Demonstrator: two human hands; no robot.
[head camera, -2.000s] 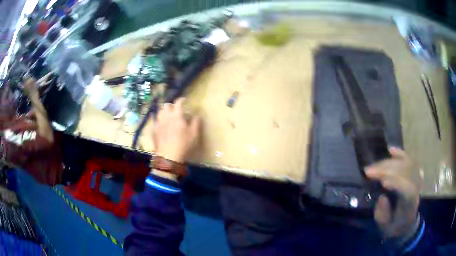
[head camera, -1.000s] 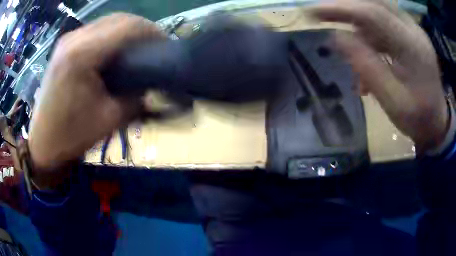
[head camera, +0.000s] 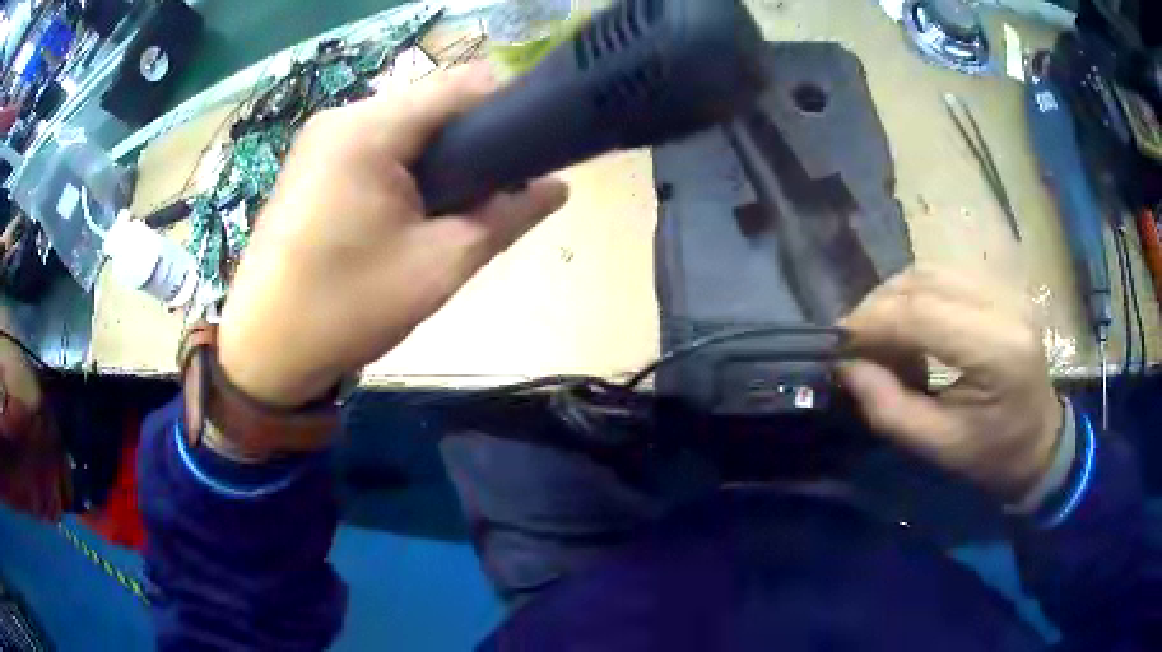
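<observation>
My left hand (head camera: 344, 242) is closed around the long black handle of the microphone (head camera: 573, 108), held up above the bench; its wide slotted head points up and right over the speaker's upper left. The black speaker cabinet (head camera: 714, 274) lies flat on the bench, its microphone-shaped recess empty and its port panel (head camera: 771, 395) towards me. My right hand (head camera: 956, 376) pinches the end of a thin black cable (head camera: 714, 338) just above the port panel. Its fingers hide the plug end. The cable runs left along the bench's front edge.
Tweezers (head camera: 984, 163) and a blue-handled tool with a metal tip (head camera: 1070, 191) lie right of the cabinet. A loose round driver (head camera: 946, 31) is at the back. Scrap circuit boards (head camera: 255, 159) and a white bottle (head camera: 150, 260) are left.
The microphone, earlier lying at the left, was picked up and is now held by my left hand. My right hand has come down from above the bench to the port end and taken the cable.
</observation>
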